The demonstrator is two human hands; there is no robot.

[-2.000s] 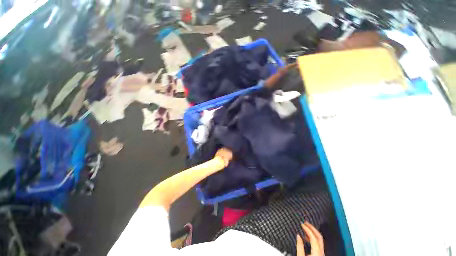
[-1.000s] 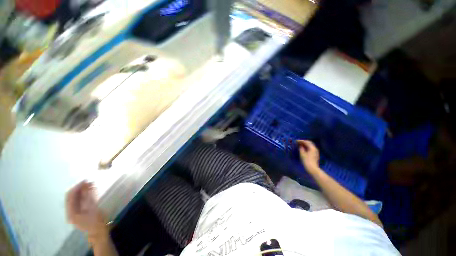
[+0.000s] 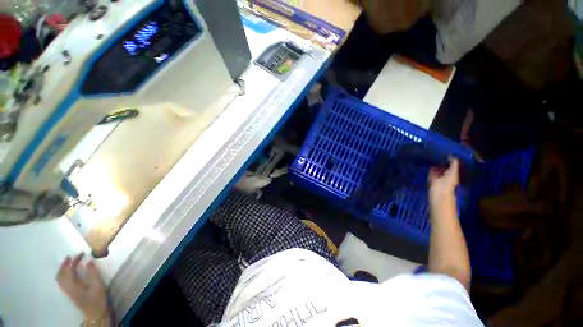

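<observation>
My left hand (image 3: 83, 287) rests over the white table (image 3: 32, 268) near its front edge, fingers apart, holding nothing visible. My right hand (image 3: 443, 177) reaches to the far right side of a blue plastic crate (image 3: 339, 140). Dark navy cloth (image 3: 393, 172) lies in the crate beside this hand. The fingertips are dark and blurred, so I cannot tell whether they grip cloth. The white sewing machine (image 3: 153, 89) with blue stripe and lit display stands at the left. Its presser foot area (image 3: 83, 202) is brightly lit, with no cloth under it.
A printed ruler (image 3: 236, 150) runs along the table's front edge. A small tray (image 3: 281, 60) is set in the table. Another blue crate (image 3: 505, 236) stands at the right, with brown cloth (image 3: 511, 214) by it. A pale board (image 3: 409, 89) lies behind the first crate. My lap is below the table edge.
The view has swung from the navy-filled crates to the machine and the right-hand crate. Since one second ago, my right hand has moved farther across the crate; my left hand stays at the table.
</observation>
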